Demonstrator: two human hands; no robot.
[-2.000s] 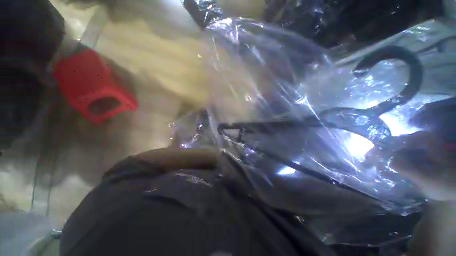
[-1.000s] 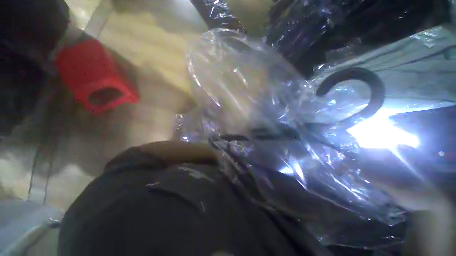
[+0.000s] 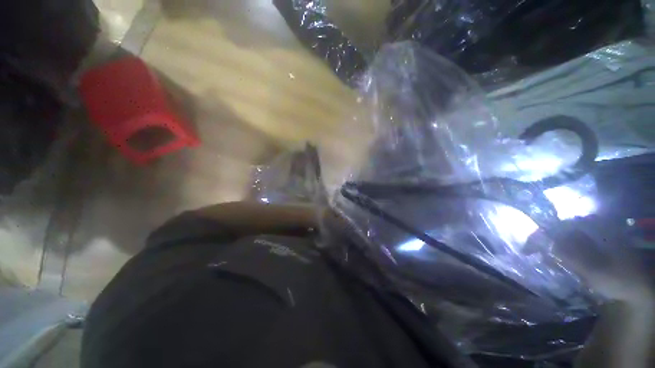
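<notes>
A black hanger (image 3: 424, 190) lies at an angle on the right, with its curved hook towards the right edge. A clear, crinkled poly bag (image 3: 424, 122) covers its bar and spreads to the upper left. My right hand (image 3: 582, 255) comes in from the right edge, blurred, with its fingers at the hanger's neck, seemingly gripping it; glare hides the exact hold. My left hand is not seen. A large dark cloth shape (image 3: 201, 302) fills the bottom centre, with a tan strip along its top edge; I cannot tell what it is.
A red plastic stool (image 3: 133, 108) is at the upper left on the wood-look floor (image 3: 237, 86). Dark bagged garments (image 3: 517, 32) lie at the top right, above a pale grey-green bagged one (image 3: 589, 93). Dark shapes are at the far left. Strong white glare is at the right.
The hanger moved left, then back right, compared with the two earlier frames. The poly bag's top has shifted right and changed shape, showing the hanger's lower bar more clearly. The stool has stayed put.
</notes>
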